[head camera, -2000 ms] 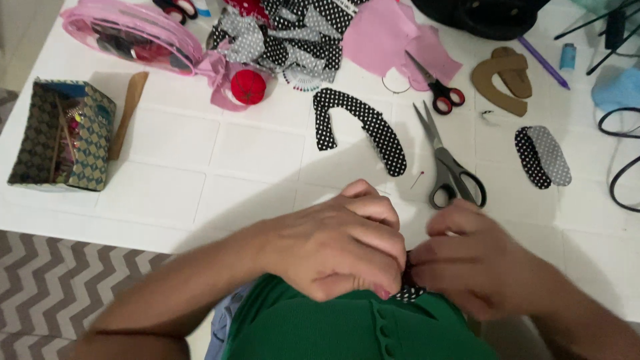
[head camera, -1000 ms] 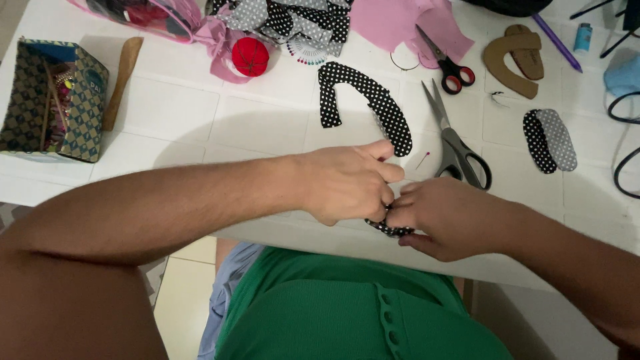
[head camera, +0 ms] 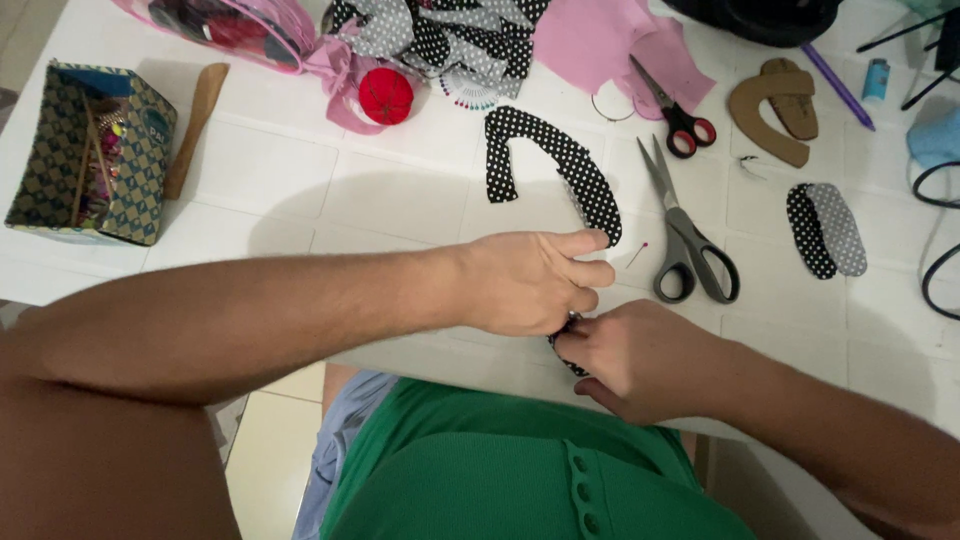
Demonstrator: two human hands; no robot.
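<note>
Between my two hands, at the table's near edge, is a small piece of black polka-dot fabric [head camera: 573, 364], mostly hidden by fingers. My left hand [head camera: 536, 281] pinches its upper end, with the other fingers spread. My right hand [head camera: 645, 360] grips it from the right. A curved black polka-dot fabric strip [head camera: 592, 180] lies just above my left hand. Right of it are a pin with a pink head [head camera: 637, 255] and large grey-handled scissors [head camera: 684, 232], blades slightly apart. An oval piece, half black and half grey dotted fabric [head camera: 826, 231], lies farther right.
A patterned box [head camera: 142, 150] and a wooden tool [head camera: 196, 127] are at left. Along the back lie a pink pouch [head camera: 247, 34], a red pincushion [head camera: 385, 96], dotted scraps [head camera: 450, 37], pink fabric [head camera: 585, 45], small scissors [head camera: 679, 120], cardboard shapes [head camera: 772, 105] and a purple pen [head camera: 840, 86].
Both hands have moved from over the green shirt to the table's near edge, still with the dotted fabric. My left hand's fingers have spread since the last frame.
</note>
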